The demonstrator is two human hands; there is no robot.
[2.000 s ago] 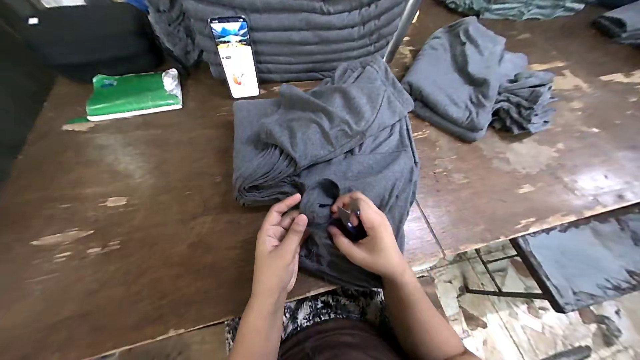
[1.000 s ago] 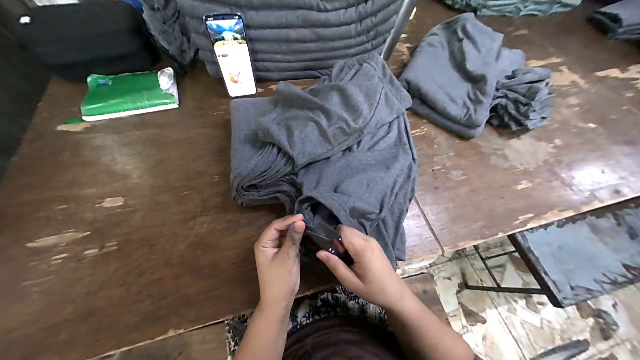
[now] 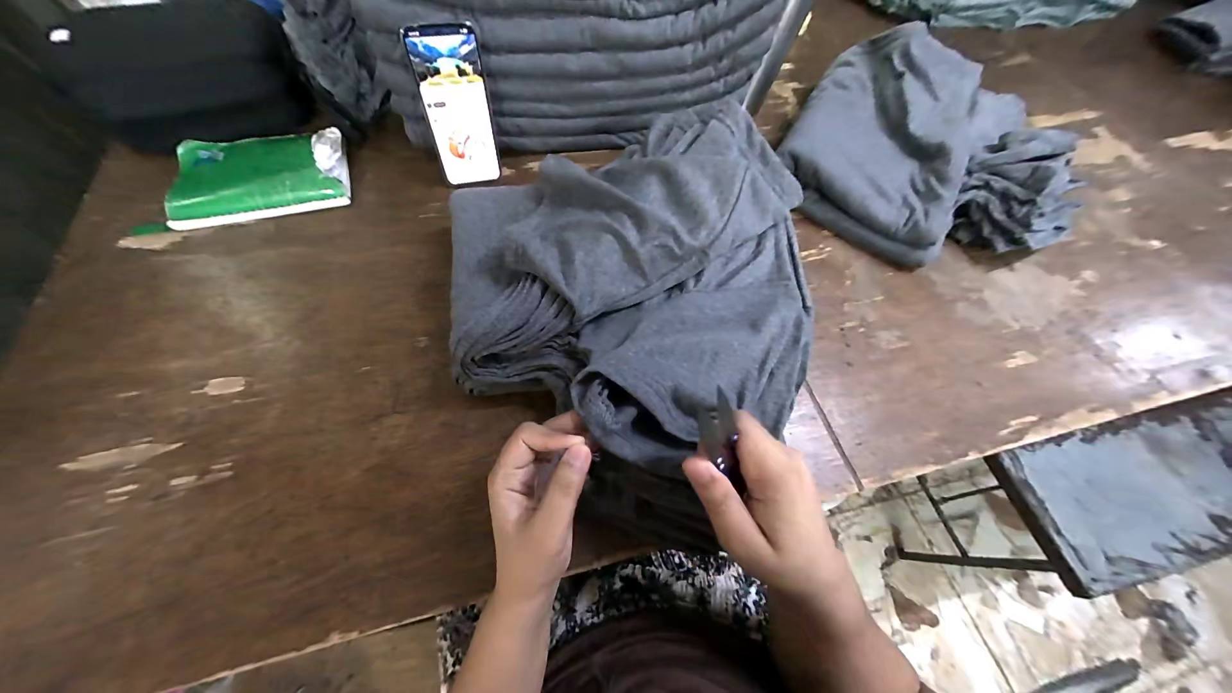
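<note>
Dark grey knit garments (image 3: 664, 250) lie folded and heaped on the wooden table in front of me. At their near side a round opening (image 3: 616, 409) in the cloth faces me. My left hand (image 3: 539, 500) is at the lower left of that opening, with thumb and forefinger pinched together at the cloth's edge; whether a thread or a bit of cloth is between them is too small to tell. My right hand (image 3: 760, 496) holds small thread snips (image 3: 717, 433), blades pointing up and slightly parted, over the cloth right of the opening.
A lit phone (image 3: 452, 106) leans on a tall stack of grey cloth (image 3: 597, 67). A green packet (image 3: 255, 183) lies at left on the worn table (image 3: 241, 462). More grey folded cloth (image 3: 885, 144) is at right. A stool (image 3: 1126, 491) stands beyond the table's front edge.
The snips were down at the cloth near my left hand; my right hand has moved right, away from it, with the blades now pointing up. The round opening in the cloth shows more plainly than a second ago.
</note>
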